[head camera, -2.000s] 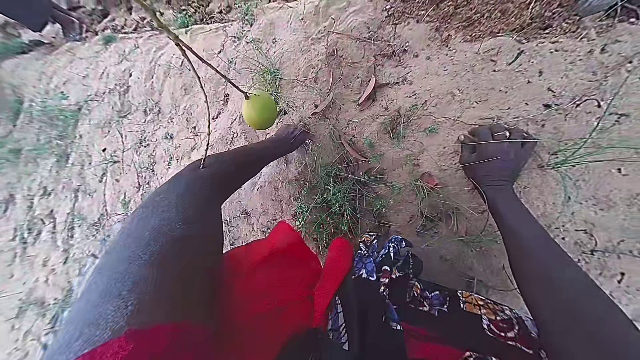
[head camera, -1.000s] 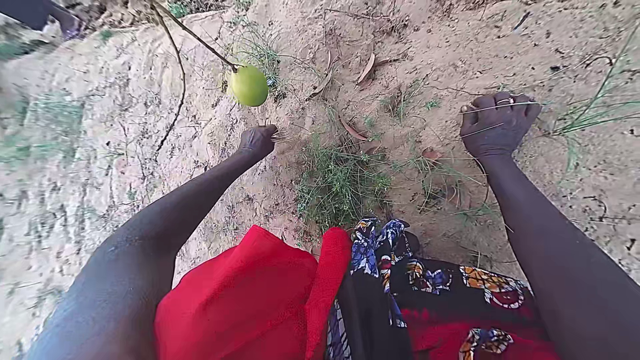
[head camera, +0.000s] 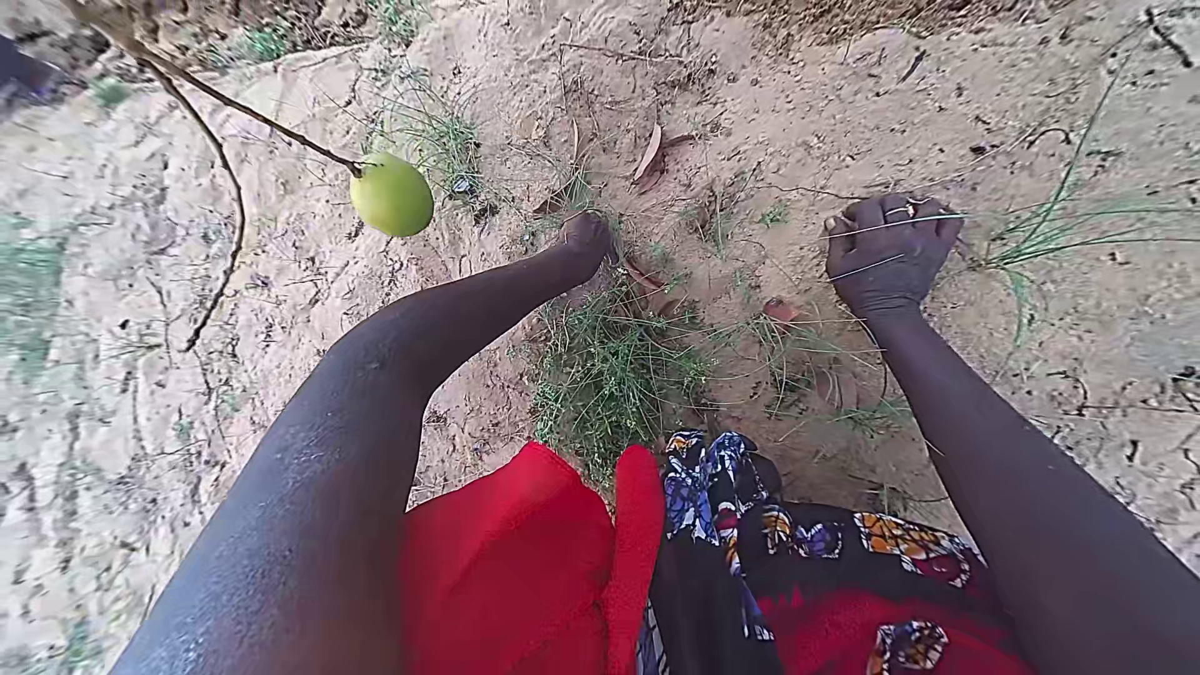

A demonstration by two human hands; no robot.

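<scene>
My left hand (head camera: 589,246) is low over the sandy ground, at the upper edge of a clump of small green weeds (head camera: 614,370). Its fingers are bent down and mostly hidden, so what they hold, if anything, cannot be told. To the right, my right hand (head camera: 891,251) rests on the soil with curled fingers, a ring on one of them. Thin pale grass blades cross its back; whether it grips any is unclear. Dry brown leaves (head camera: 649,155) lie between and beyond the hands.
A round green fruit (head camera: 392,195) hangs from a thin branch (head camera: 253,114) at upper left. A grass tuft (head camera: 1031,239) grows right of my right hand. Red cloth (head camera: 516,572) and patterned fabric (head camera: 806,544) cover my lap. Sparse weeds (head camera: 445,141) stand beyond the fruit.
My left hand has moved right since one second ago, to the weeds and dry leaves. Before that it had shifted a little left. My right hand has stayed in about the same place.
</scene>
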